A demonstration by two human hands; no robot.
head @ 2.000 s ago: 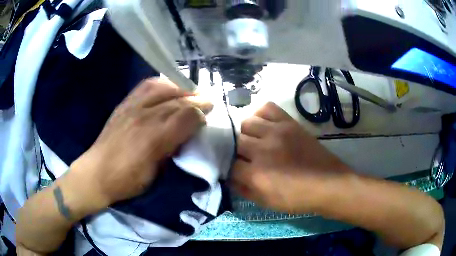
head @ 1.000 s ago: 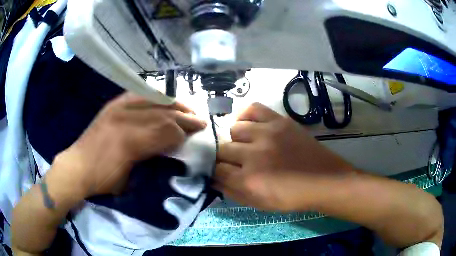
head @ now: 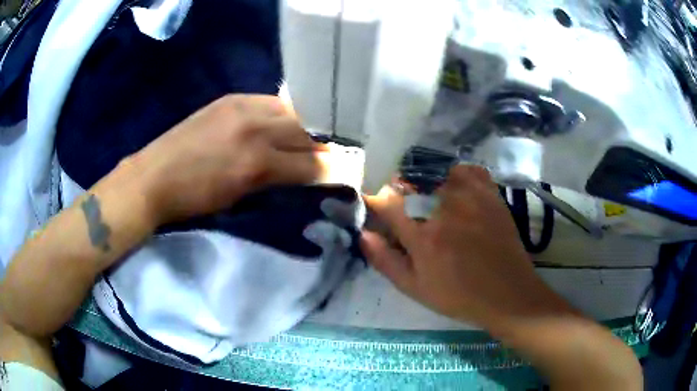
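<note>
The dark fabric panel (head: 176, 84) lies at the left and runs under my left hand. The light fabric panel (head: 199, 286) lies in soft folds at the front, edged with a thin dark strip (head: 145, 332). My left hand (head: 237, 149) is closed on the fabric, fingertips at the lit spot beside the machine head. My right hand (head: 451, 237) is at the right end of the fabric, thumb and a finger near its edge, other fingers raised by the knob (head: 420, 205); its exact hold is blurred. The needle and presser foot are hidden.
The white machine head (head: 367, 69) stands over the hands, with a larger white knob (head: 520, 159) and a blue-lit display (head: 661, 197) at right. Black scissors (head: 541, 221) lie partly hidden behind my right hand, beside a thin metal tool (head: 569, 208). A green ruler strip (head: 367, 355) follows the front edge.
The view has shifted, so the machine head appears further right. My right hand has opened somewhat and its upper fingers have risen to the knob. More of the light panel shows at the front.
</note>
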